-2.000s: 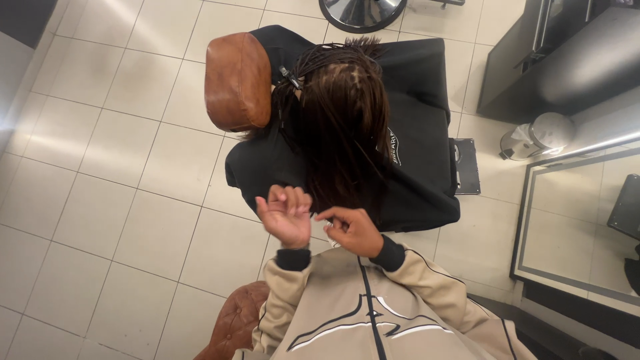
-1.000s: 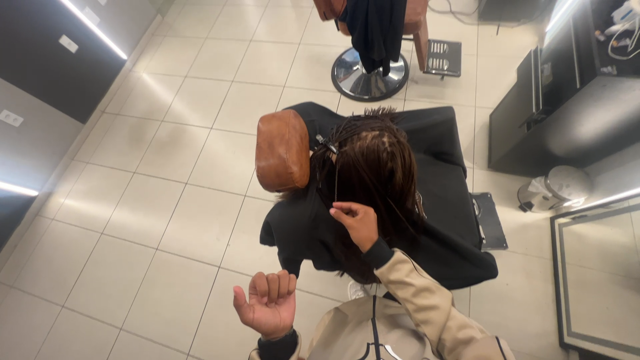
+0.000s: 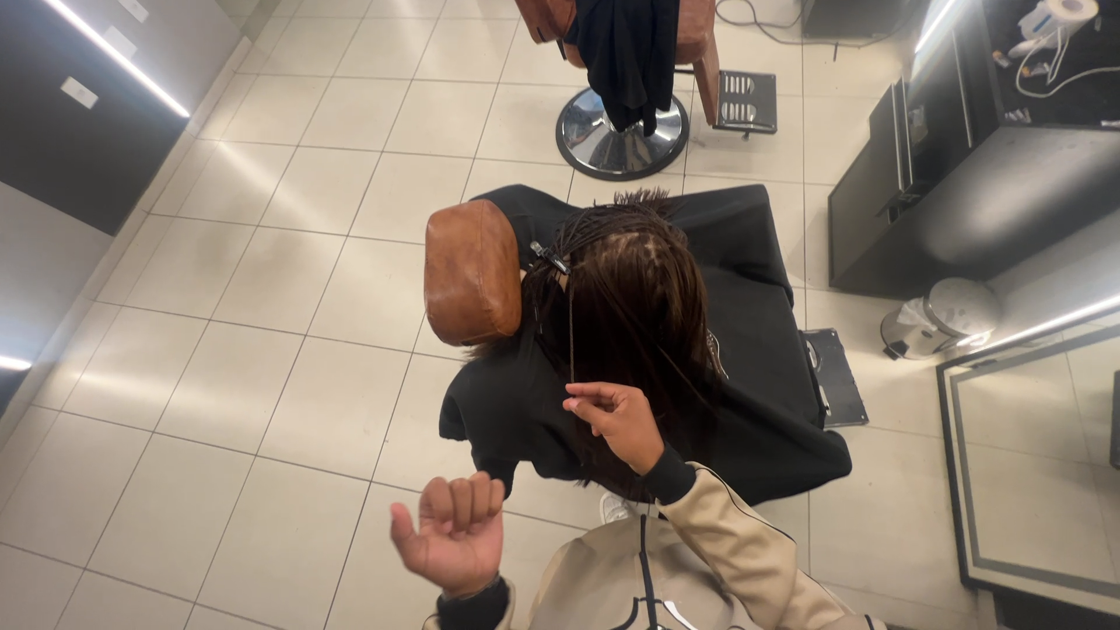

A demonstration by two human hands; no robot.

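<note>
A person in a black salon cape (image 3: 744, 376) sits in a chair with a brown leather headrest (image 3: 472, 273) at the left of the head. Dark brown hair (image 3: 647, 306) hangs loose over the near side, and a hair clip (image 3: 550, 258) holds part of it near the headrest. My right hand (image 3: 617, 420) pinches the end of a thin strand of hair (image 3: 572, 337), drawn straight toward me. Below and to the left, my left hand (image 3: 455, 529) is raised over the floor, palm up with fingers curled; whether it holds anything small cannot be told.
Beyond the person stands another salon chair (image 3: 697, 35) with black cloth over it and a round chrome base (image 3: 621, 140). At the right are a black cabinet (image 3: 927, 192), a metal pedal bin (image 3: 941, 317) and a framed mirror (image 3: 962, 525). A footrest (image 3: 838, 376) juts out beside the cape.
My hands, close together two seconds ago, are now apart. My right hand has a strand pinched, and my left is lower and to the left. The view has shifted, showing more of the other chair.
</note>
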